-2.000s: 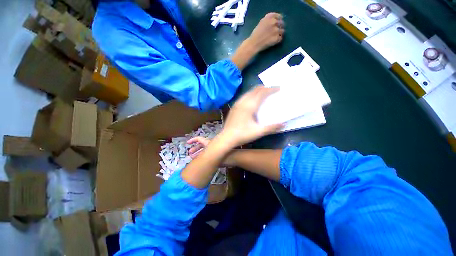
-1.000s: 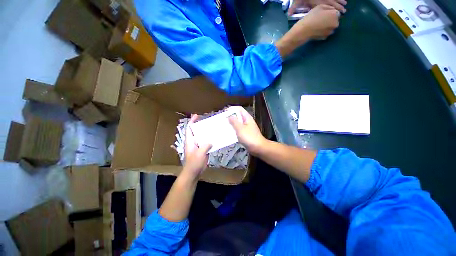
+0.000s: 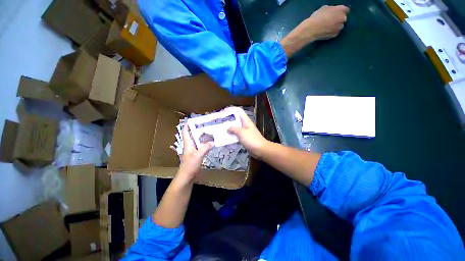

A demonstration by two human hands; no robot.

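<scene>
A white die-cut insert (image 3: 220,133) is held between my two hands over the waste carton (image 3: 133,137). It shows a long slot along its far edge and a dark roundish hole near its lower left. My left hand (image 3: 192,151) grips its left end. My right hand (image 3: 248,133) grips its right end, thumb on its face. Loose white die-cut scrap (image 3: 232,157) lies in the carton beneath. A neat stack of insert blanks (image 3: 339,116) lies on the green bench to the right, touched by neither hand.
A coworker's blue sleeve (image 3: 260,69) reaches over the carton's far edge, with the bare hand (image 3: 329,23) on the green bench (image 3: 408,137). White line trays (image 3: 433,35) run along the upper right. Brown empty cartons (image 3: 35,140) and a clear plastic bag (image 3: 81,142) lie on the floor left.
Since one second ago, the insert, then solid-looking, shows an open slot and hole. Two seconds ago one hand was at the inserts on the bench. One coworker hand has left the view.
</scene>
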